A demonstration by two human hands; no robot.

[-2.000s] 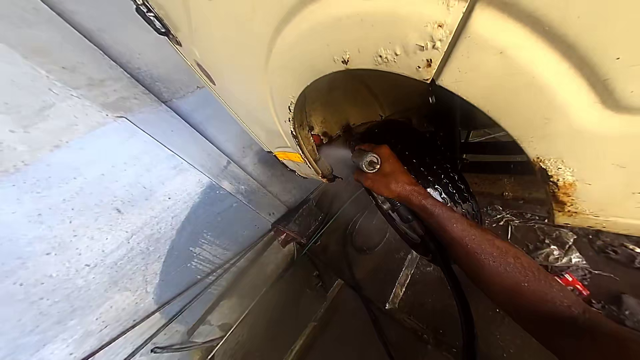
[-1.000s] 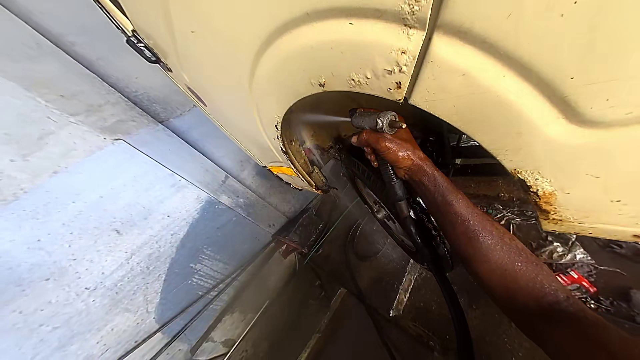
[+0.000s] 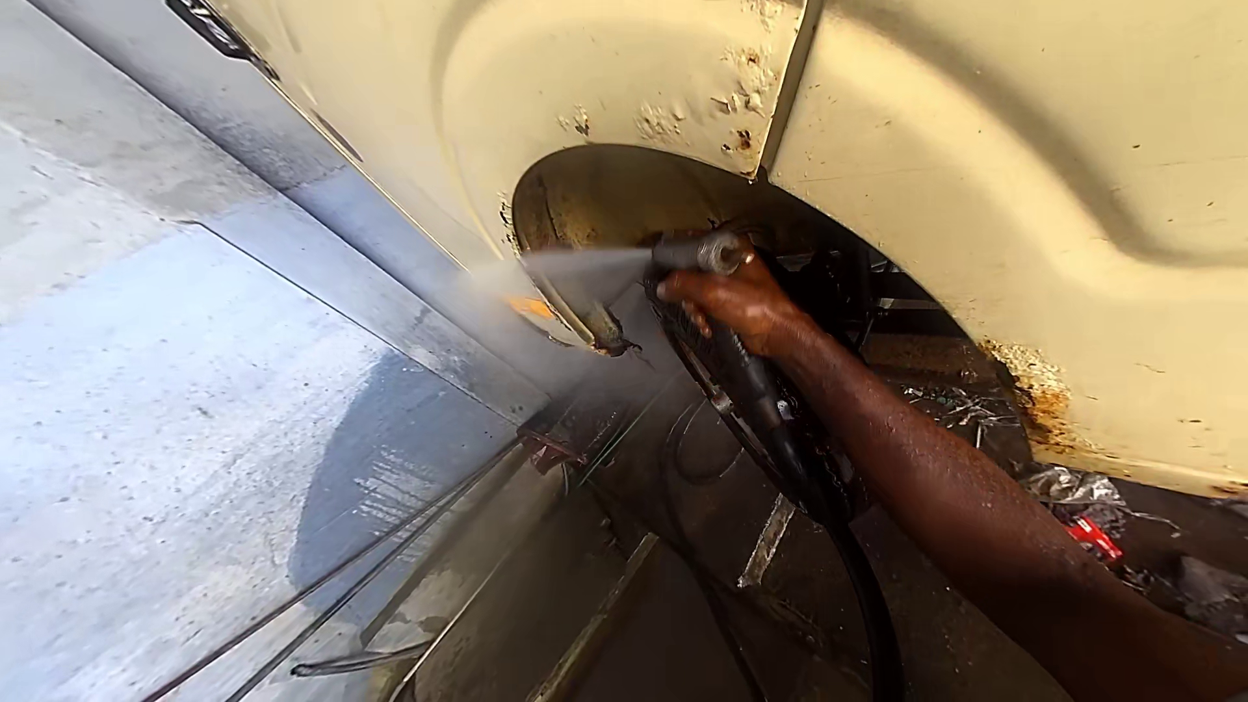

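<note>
My right hand (image 3: 746,297) grips a spray gun (image 3: 697,253) inside the wheel arch of a cream vehicle body (image 3: 624,68). A white jet leaves its nozzle toward the left and strikes the arch's front edge (image 3: 561,297), where mist hides part of an orange marker (image 3: 529,306). From the gun's handle a black hose (image 3: 868,595) runs down past my forearm. Rust and flaking paint mark the panel above the arch and the arch's rear lower edge (image 3: 1033,395). My left hand is out of view.
A pale concrete surface (image 3: 175,439) lies at left, beside a long ledge (image 3: 322,273). Thin dark cables (image 3: 380,541) cross it toward the lower left. Metal bars (image 3: 600,614) lie on the dark wet ground below. Litter and a red packet (image 3: 1094,538) are at the lower right.
The spray gun has swung from facing the camera two seconds ago to pointing left. Since one second ago the jet has spread wider and more mist hangs around the arch's front edge.
</note>
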